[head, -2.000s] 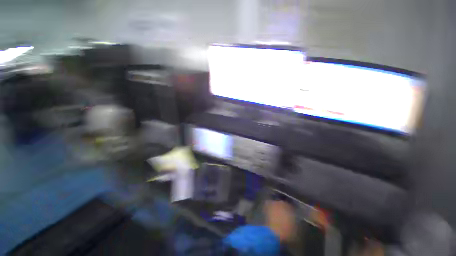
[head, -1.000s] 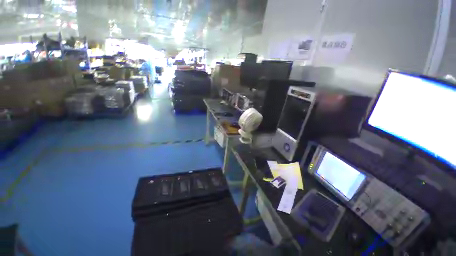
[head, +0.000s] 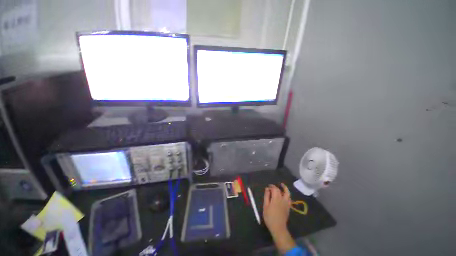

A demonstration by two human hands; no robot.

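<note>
My right hand (head: 277, 209) reaches in from the lower edge at the right of the bench, palm down. Its fingers rest over a small dark computer mouse (head: 283, 187), mostly hidden under them. My left hand is not in view. The left coupling plate (head: 136, 220) bears a flat dark device (head: 111, 220). The right coupling plate (head: 223, 235) shows a small light square mark and no device. The left monitor (head: 135, 67) and right monitor (head: 239, 76) are bright; their content is washed out.
Blue cables (head: 173, 200) run from the tester (head: 157, 162) between the plates, beside another mouse (head: 159, 202). A red stick (head: 243, 190) and white stick (head: 254, 205) lie left of my hand. A fan (head: 318, 167) and yellow loop (head: 299, 207) are right. Papers (head: 60, 215) lie far left.
The view has swung right from the hall and black tray to face the bench and monitors. My right hand now shows at the right with the mouse under it.
</note>
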